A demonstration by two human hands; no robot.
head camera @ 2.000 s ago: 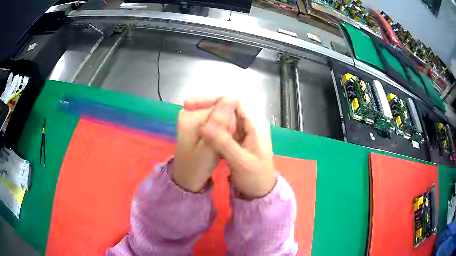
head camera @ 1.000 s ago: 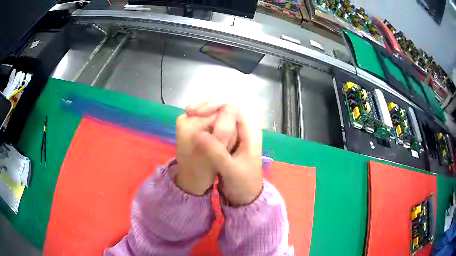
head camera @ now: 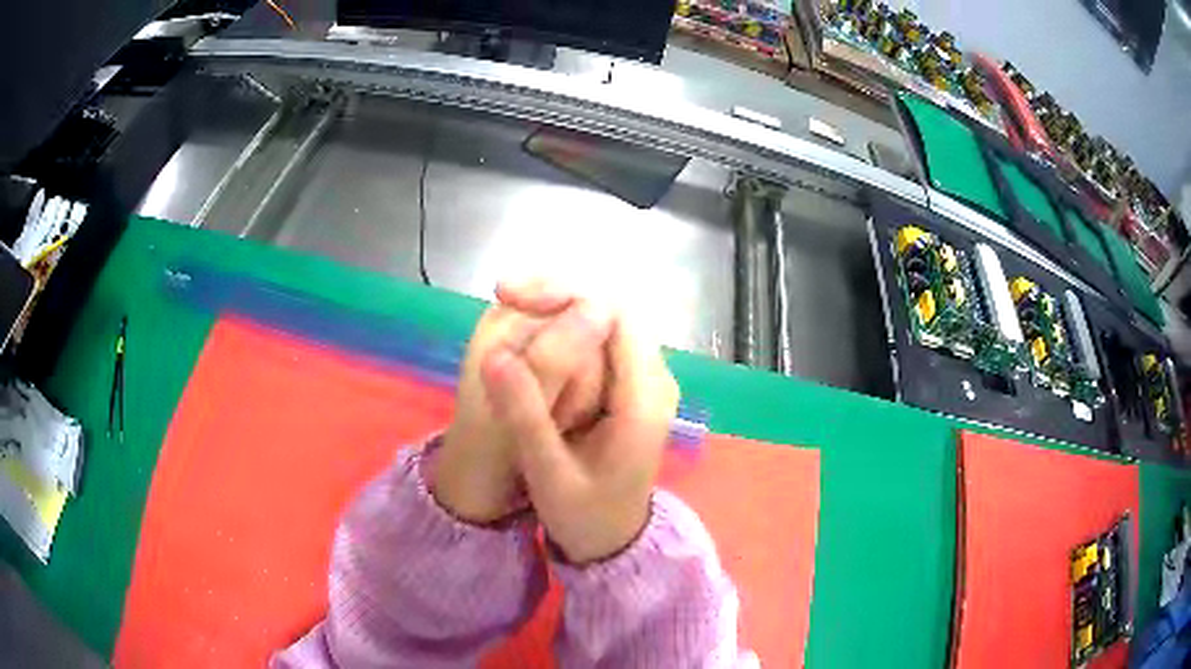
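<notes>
My left hand [head camera: 490, 431] and my right hand [head camera: 607, 451] are clasped together above the red mat [head camera: 261, 484], fingers folded over each other. No object shows in them; the space between the palms is hidden. Both wrists are in pink checked sleeves. A bundle of clear bluish-purple plastic strips [head camera: 327, 333] lies along the far edge of the red mat, passing behind my hands, with its other end showing at their right.
Tweezers [head camera: 119, 379] and papers [head camera: 39, 457] lie at left on the green mat [head camera: 862, 497]. Beyond is the conveyor [head camera: 523, 89], with circuit boards [head camera: 947, 281] on a black carrier [head camera: 914, 353] at right. Another board [head camera: 1100, 595] lies on a second red mat [head camera: 1019, 523]. Blue clothing shows at the right edge.
My clasped hands have shifted slightly left and down, staying together. The right end of the strip bundle, hidden at first, now shows beside them. The view has tilted slightly.
</notes>
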